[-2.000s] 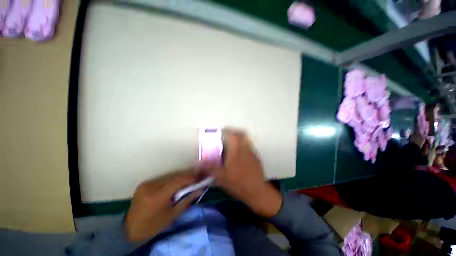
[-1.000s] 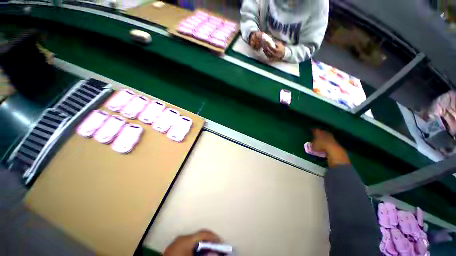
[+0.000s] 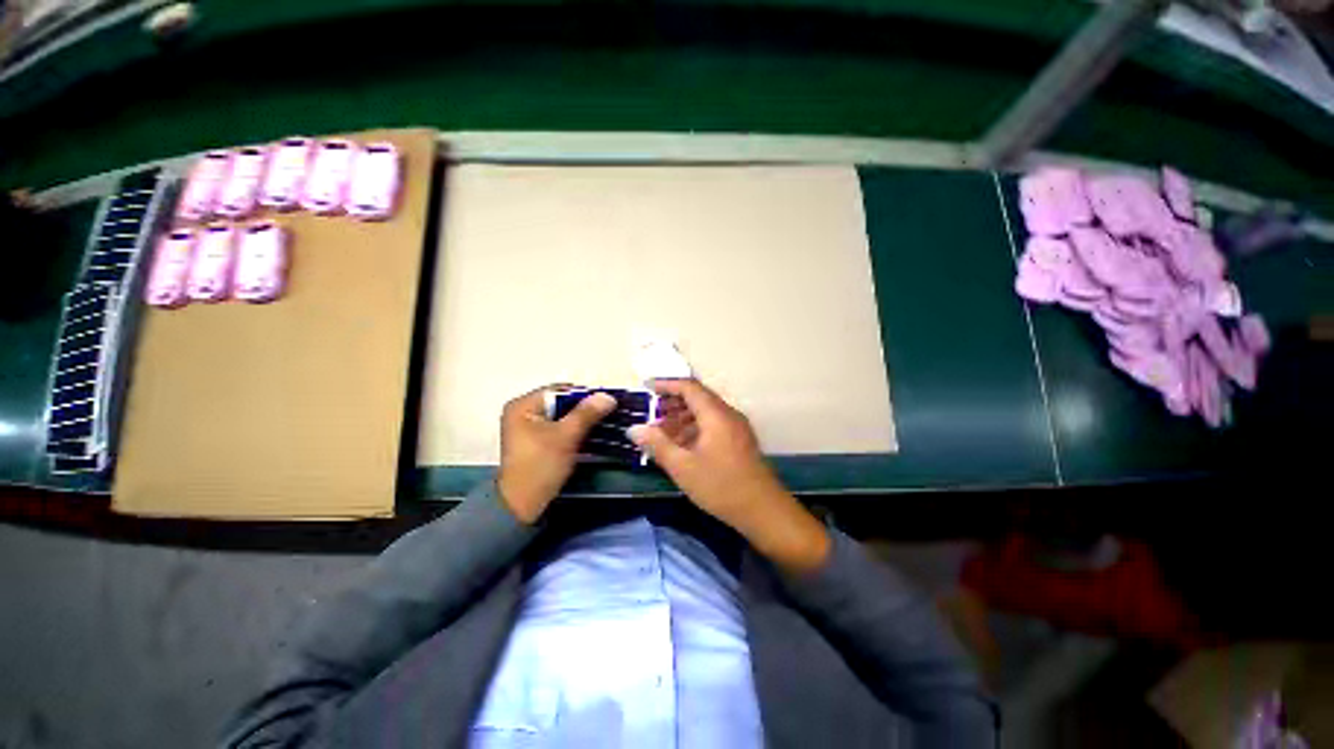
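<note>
A striped black panel (image 3: 616, 424) is held in front of me over the near edge of the cream mat (image 3: 658, 249). My left hand (image 3: 544, 446) grips its left part, with the thumb on top. My right hand (image 3: 708, 446) has thumb and fingers at the panel's right edge. A pale pink housing (image 3: 661, 360) shows just beyond my right fingertips, on or just above the mat. Its lower part is hidden by the fingers. Whether the right fingers also hold the housing is unclear.
Filled pink housings (image 3: 261, 262) stand in two rows on brown cardboard (image 3: 293, 395) at left. Spare striped panels (image 3: 85, 366) lie at far left. A heap of pink shells (image 3: 1134, 271) lies at right. A green conveyor (image 3: 615, 73) and grey metal post (image 3: 1065, 81) stand beyond the bench.
My right hand has come back from a pink piece on the conveyor to the panel in my left hand. A pale pink housing now shows at the mat. The view has turned down.
</note>
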